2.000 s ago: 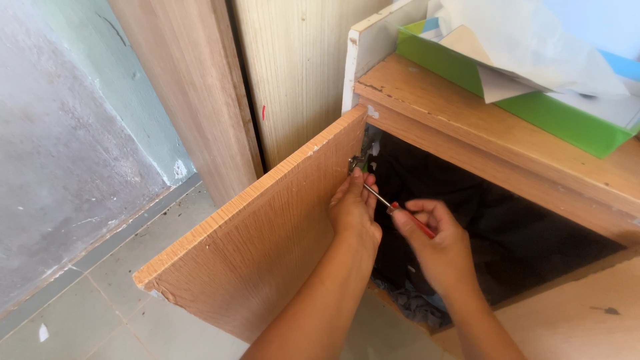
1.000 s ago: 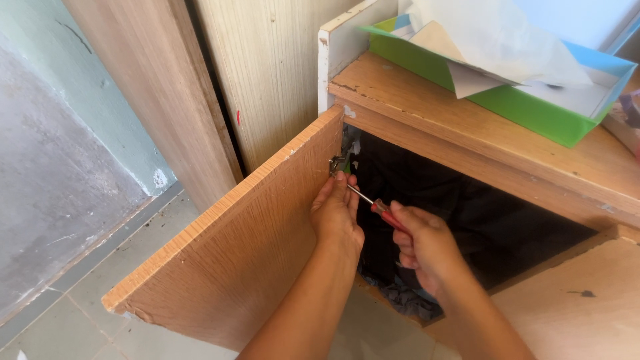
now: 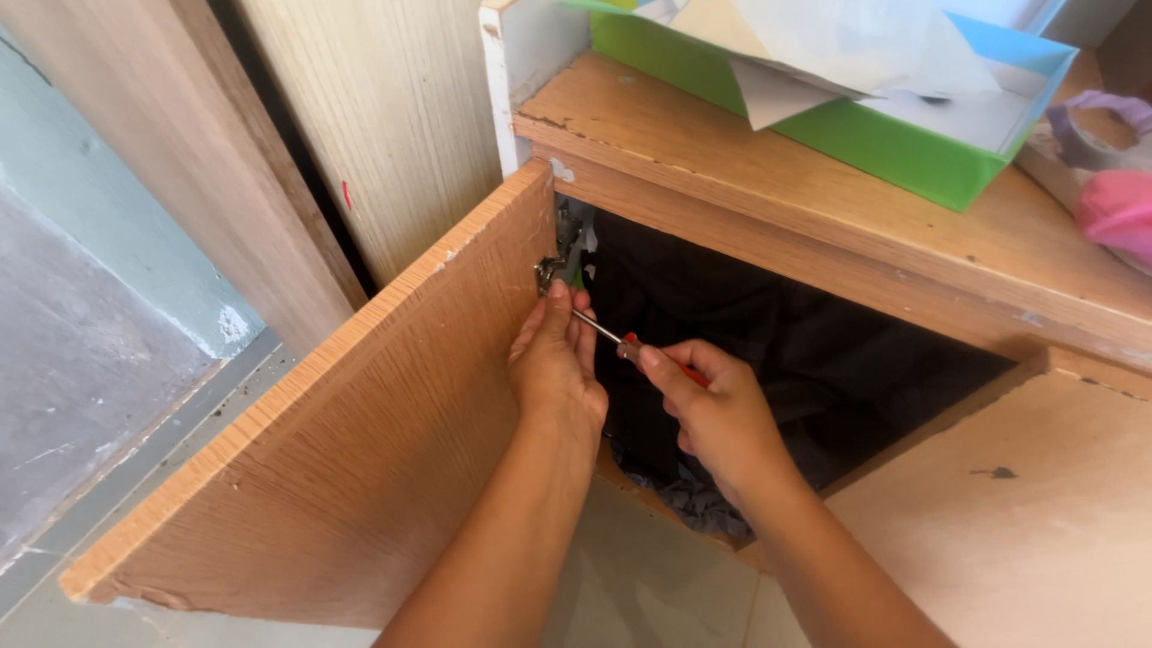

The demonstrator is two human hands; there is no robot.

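A wooden cabinet door [image 3: 342, 414] stands open at the left, with a metal hinge [image 3: 551, 265] near its upper inner corner. Just below that hinge is my left hand [image 3: 562, 360], its thumb and fingers pinched around the front end of a screwdriver's shaft [image 3: 598, 327]; the tip is hidden by the fingers. My right hand [image 3: 715, 405] grips the red screwdriver handle [image 3: 688, 369] in front of the dark cabinet opening. Whether the tip sits in a screw cannot be told.
On the cabinet top [image 3: 864, 216] rests a green and blue box [image 3: 873, 157] with papers. Dark cloth [image 3: 810, 333] fills the cabinet. A second door panel [image 3: 1017, 504] is at the lower right. Wooden boards [image 3: 360, 117] stand behind the left door. A pink item [image 3: 1120, 211] lies at the right edge.
My right hand has shifted its grip on the screwdriver handle from frame to frame. My left hand has stayed by the hinge. The view has moved a little.
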